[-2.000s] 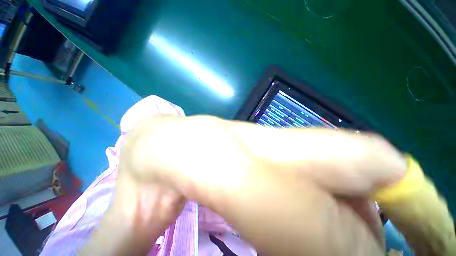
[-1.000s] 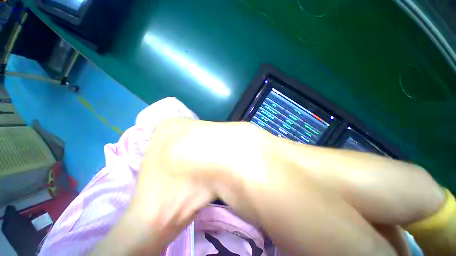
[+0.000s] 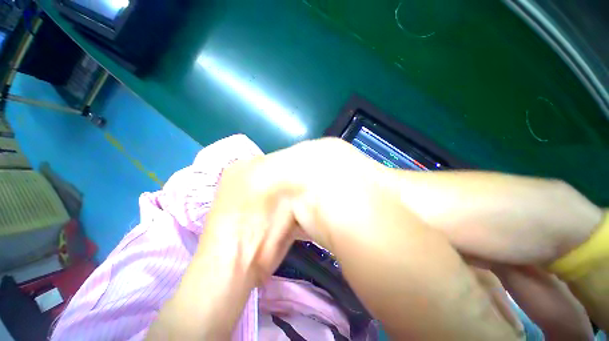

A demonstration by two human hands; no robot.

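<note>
My left hand [image 3: 400, 220] is large, overexposed and very close to the camera, reaching from the lower left to the right edge. A yellow finger cot [image 3: 587, 256] is on a finger at the right edge. The fingertips are cut off, so any grip cannot be told. Behind the hand, a tablet [image 3: 387, 152] shows a dark screen with rows of text, in a black tray [image 3: 350, 112] on the green workbench. The hand hides most of the tray; a dark lower part shows below the wrist. I cannot make out my right hand.
Another black-framed device with a lit screen [image 3: 100, 8] is at the upper left of the green workbench [image 3: 320, 60]. A metal edge [image 3: 557, 43] runs along the upper right. Blue floor [image 3: 130, 136] and a ribbed beige object [image 3: 33, 203] are at the left.
My left hand has shifted slightly up and now covers more of the tablet screen. The second screen to its right is now hidden. More of the tray's lower part shows below the wrist.
</note>
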